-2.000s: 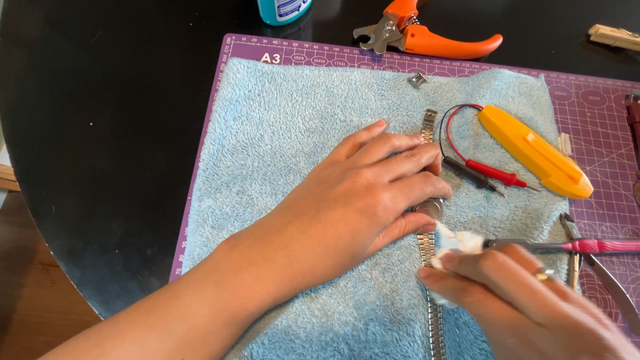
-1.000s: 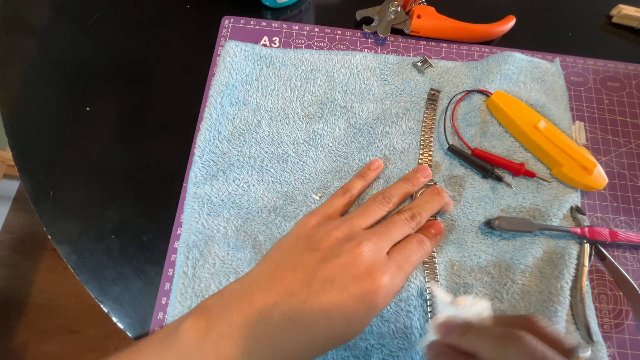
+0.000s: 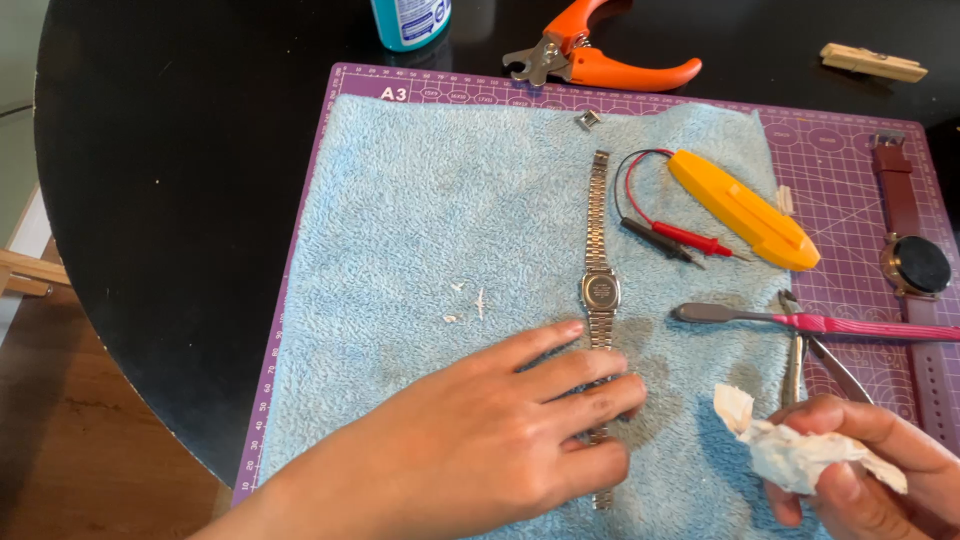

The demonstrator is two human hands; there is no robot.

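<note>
A metal-bracelet wristwatch (image 3: 601, 291) lies case-back up, its band stretched out on a light blue towel (image 3: 420, 187). My left hand (image 3: 517, 420) rests across the lower part of the band, fingers spread, just below the case. My right hand (image 3: 862, 457) holds a crumpled white tissue (image 3: 802, 454) at the lower right, raised off the towel. A toothbrush (image 3: 825, 324) with a pink handle and a grey head lies above that hand. Small white scraps (image 3: 480, 303) are left of the watch. A small metal clasp piece (image 3: 588, 119) sits beyond the band's top end.
A yellow tester (image 3: 739, 206) with red and black probes is right of the watch. A purple cutting mat (image 3: 832, 180) bears a second watch (image 3: 916, 266) and metal pliers (image 3: 795, 367), partly hidden. Orange-handled clippers (image 3: 622, 69), a teal bottle (image 3: 411, 22) and a wooden clothespin (image 3: 874, 63) stand or lie behind.
My left hand has moved off the watch case, down the band. My right hand has moved away from the band to the right with the tissue. The toothbrush, near my right hand earlier, lies apart from it.
</note>
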